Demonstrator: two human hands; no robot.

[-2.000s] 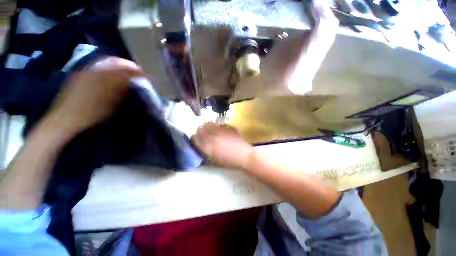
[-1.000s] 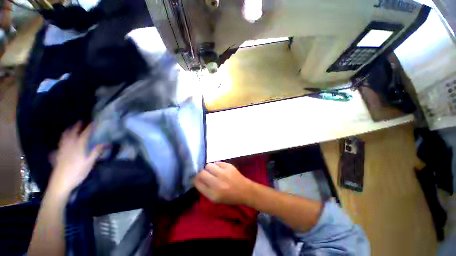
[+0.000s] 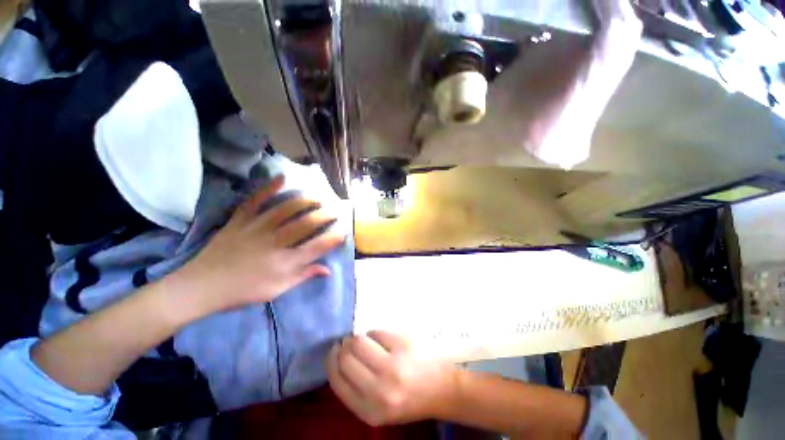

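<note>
A grey-blue lining piece (image 3: 310,335) with black stripes lies flat left of the needle area, joined to a dark garment (image 3: 52,163) at the far left. Its straight right edge runs from the presser foot (image 3: 389,199) toward me. My left hand (image 3: 267,249) lies on the lining with fingers spread, just left of the needle. My right hand (image 3: 379,378) is closed on the lining's near right edge, at the table's front edge. A rounded white piece (image 3: 153,146) lies on the dark garment.
The sewing machine head (image 3: 404,77) spans the top. A cream knob (image 3: 460,94) and white hanging strip (image 3: 581,94) are on its front. Green snips (image 3: 615,256) lie right on the table (image 3: 482,301). The partly hidden phone (image 3: 600,365) is on the lower wooden surface.
The lining has been spread flat, its edge in line with the needle. My left hand has moved right onto it, near the needle. My right hand still holds the edge. The view has moved closer.
</note>
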